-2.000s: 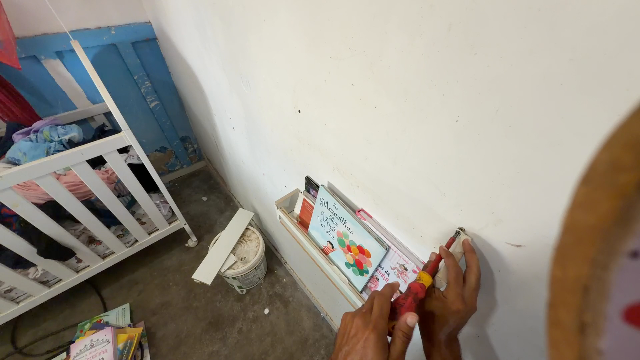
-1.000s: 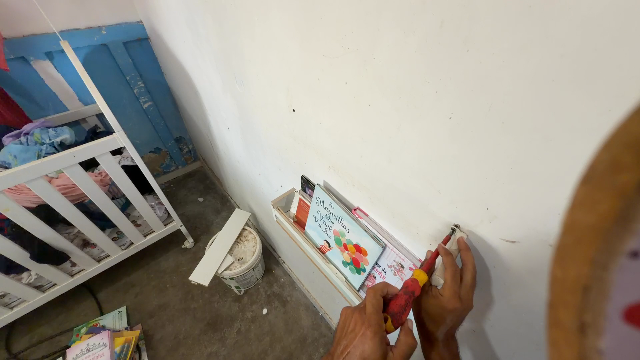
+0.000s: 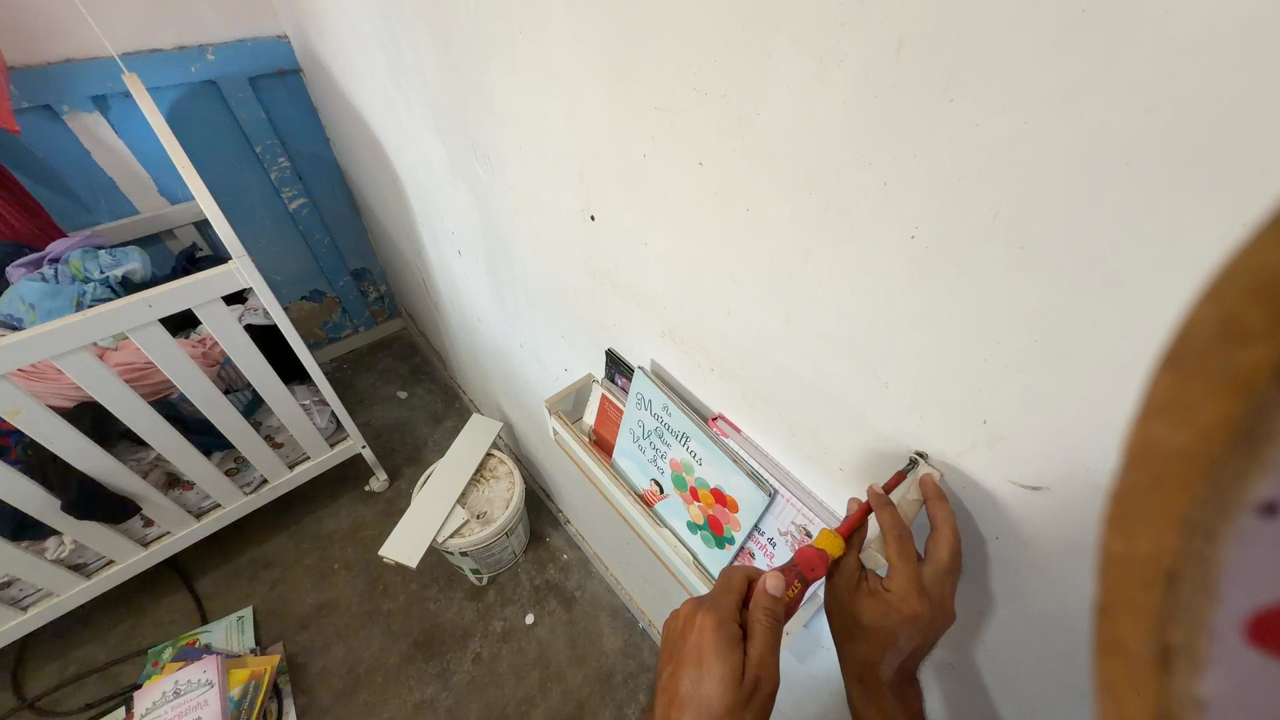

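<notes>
My left hand (image 3: 722, 640) grips the red and yellow handle of a screwdriver (image 3: 805, 572), its shaft slanting up to the right. The tip meets a small metal fastener (image 3: 917, 458) at the white wall; whether it sits in the head cannot be told. My right hand (image 3: 895, 595) is beside the shaft, its fingers closed around a narrow white piece (image 3: 897, 518) against the wall, partly hidden by them. Just left of both hands, a narrow white book rack (image 3: 640, 508) along the wall holds several children's books, among them one with colourful balloons on its cover (image 3: 690, 480).
A white bucket (image 3: 495, 545) with a pale board (image 3: 440, 495) across its rim stands on the dark floor. A white crib (image 3: 180, 410) with clothes is at left, near a pile of books (image 3: 205, 680) and a cable (image 3: 200, 600). A brown rounded edge (image 3: 1150, 520) fills the right foreground.
My left hand has shifted its fingers on the screwdriver handle, and more of the handle shows than two seconds ago. My right hand stays at the same spot on the wall.
</notes>
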